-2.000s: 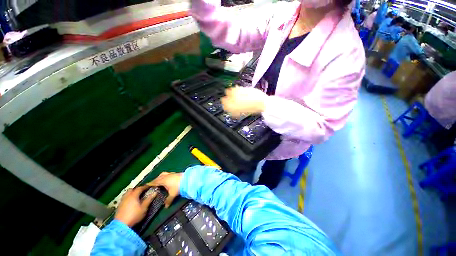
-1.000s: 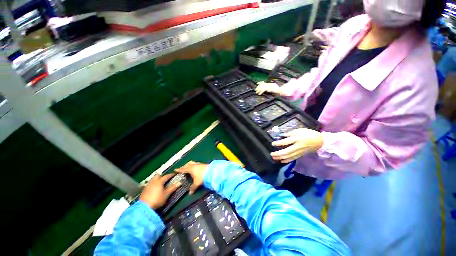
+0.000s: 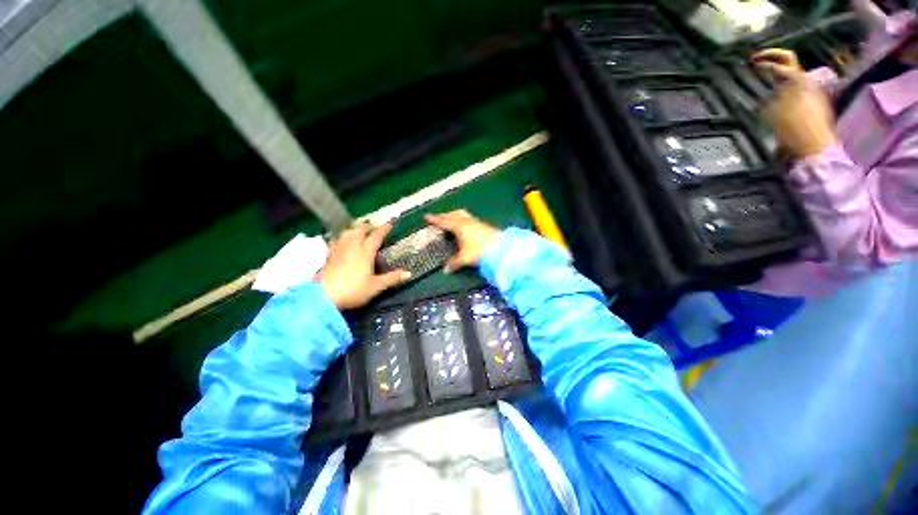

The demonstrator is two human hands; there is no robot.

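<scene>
A small black screw tray (image 3: 416, 252) filled with speckled silvery bits lies on the green bench top. My left hand (image 3: 354, 268) grips its left end, thumb along the near edge. My right hand (image 3: 464, 238) grips its right end. A black foam tray (image 3: 408, 410) lies just in front of my body, below my hands. Phone bodies (image 3: 444, 356) with small white and orange marks sit in its pockets. A yellow-orange electric screwdriver (image 3: 545, 216) lies on the bench to the right of my right sleeve.
Stacked foam trays (image 3: 645, 206) holding phones stand at the right. A person in a pink sleeve (image 3: 840, 194) has a hand beside them. White paper (image 3: 292, 264) lies left of my left hand. A grey post (image 3: 252, 111) rises behind. A blue stool (image 3: 701, 324) stands at lower right.
The view has swung down and toward the bench, so the screw tray and foam tray appear more central. Both my hands stay on the screw tray. The other person's hand has lifted off the near tray end.
</scene>
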